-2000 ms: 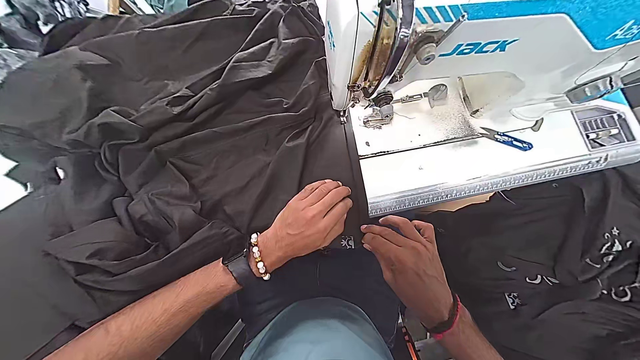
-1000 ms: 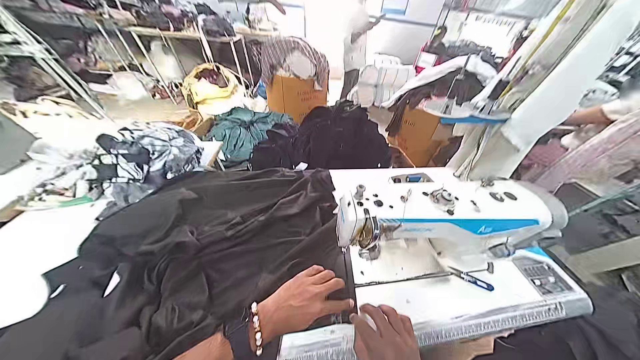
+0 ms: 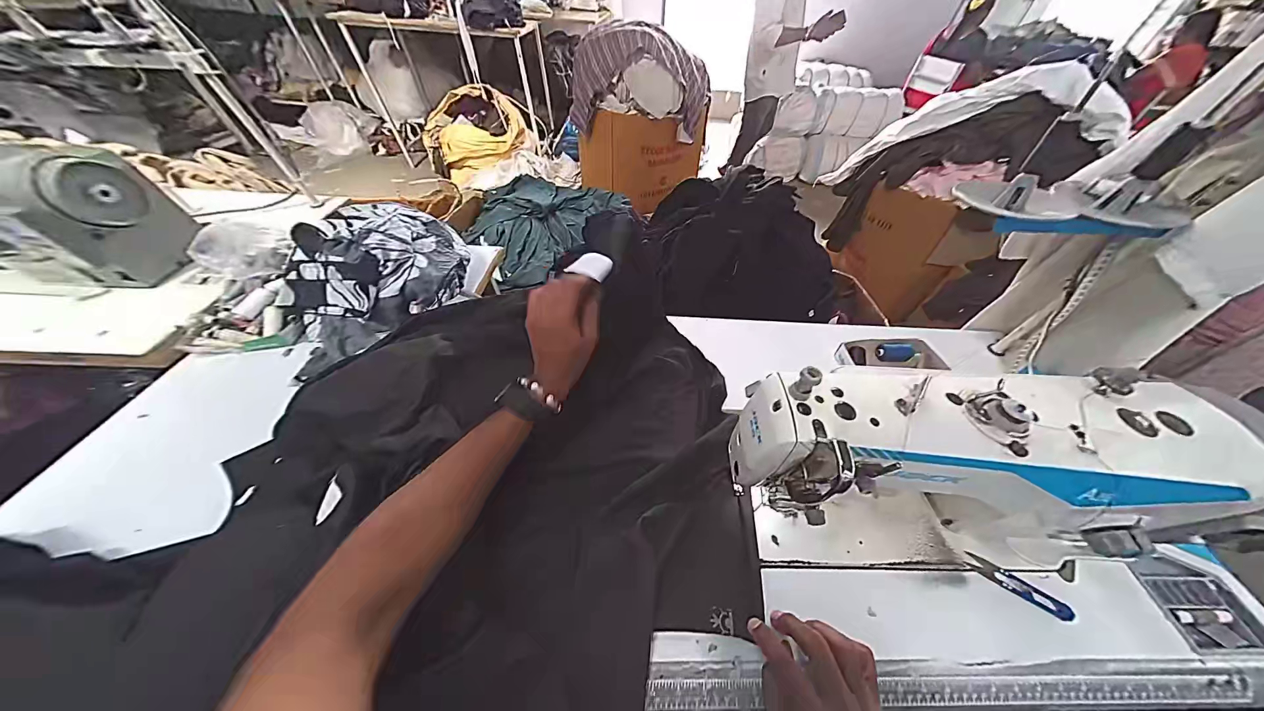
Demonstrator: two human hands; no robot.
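Black fabric (image 3: 553, 474) covers the table left of a white and blue sewing machine (image 3: 987, 444), its edge running under the needle area. My left hand (image 3: 563, 326) is raised at the far part of the cloth, fingers closed on a bunch of it, with a small white patch beside the fingers. At the near right corner of the cloth, by a small white print, lies my right hand (image 3: 815, 657), fingertips on the edge; whether it pinches the cloth is unclear. Blue-handled thread snips (image 3: 1022, 588) lie on the machine bed.
A ruler strip (image 3: 948, 688) lines the bed's near edge. Behind the machine is a small tray (image 3: 889, 354) with a blue spool. Patterned cloth (image 3: 380, 267) and another machine (image 3: 94, 212) are at left. Beyond are garment heaps, cardboard boxes (image 3: 642, 158) and a standing person (image 3: 775, 59).
My left hand has moved from the near edge of the cloth by my right hand to its far part and grasped a bunch. The view tilted up strongly after the first frame.
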